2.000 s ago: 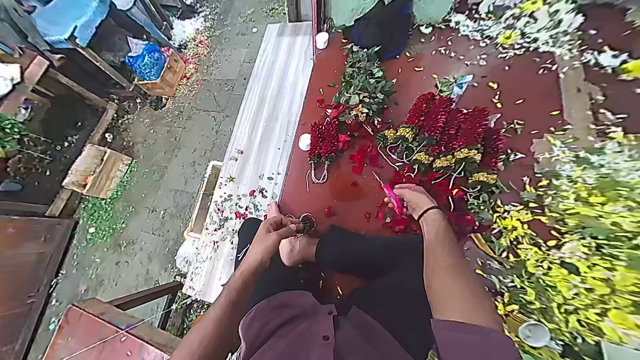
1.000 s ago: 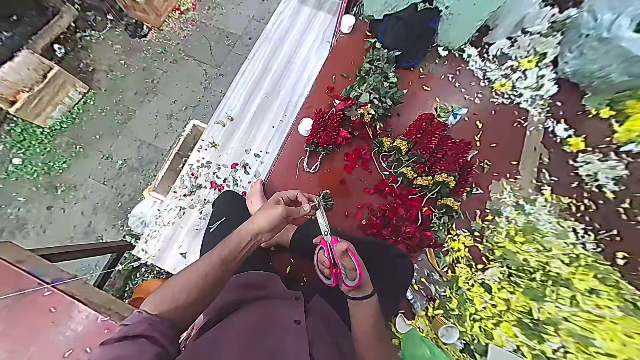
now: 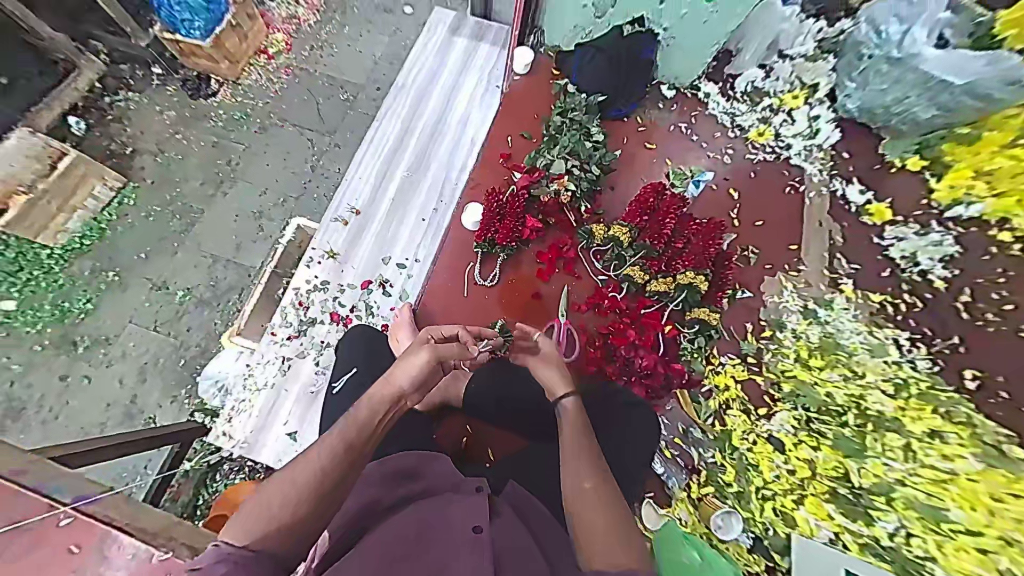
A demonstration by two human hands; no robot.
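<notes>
In my left hand (image 3: 438, 356) is a small green-and-white bunch of stems (image 3: 502, 338), held at its pale ends. My right hand (image 3: 544, 358) is at the other side of the bunch, fingers loosely curled; whether they grip it cannot be told. Pink-handled scissors (image 3: 565, 332) lie on the red surface just right of my right hand. Red petals (image 3: 640, 348) are heaped beyond them. Strung red flower garlands (image 3: 676, 236) with yellow flowers and white cords lie farther up, and a smaller red garland (image 3: 504, 218) with a looped cord lies ahead of my hands.
Leafy rose stems (image 3: 572, 140) lie at the top of the red platform (image 3: 524, 280). A white board (image 3: 416, 136) strewn with leaves runs along the left. Yellow flowers (image 3: 848, 448) are heaped at right, near a clear plastic bag (image 3: 928, 72). White round lids or cups (image 3: 472, 216) stand near the edge.
The pink scissors, in my right hand in both earlier frames, are now let go on the red surface. My right hand has come to the small bunch at my left hand.
</notes>
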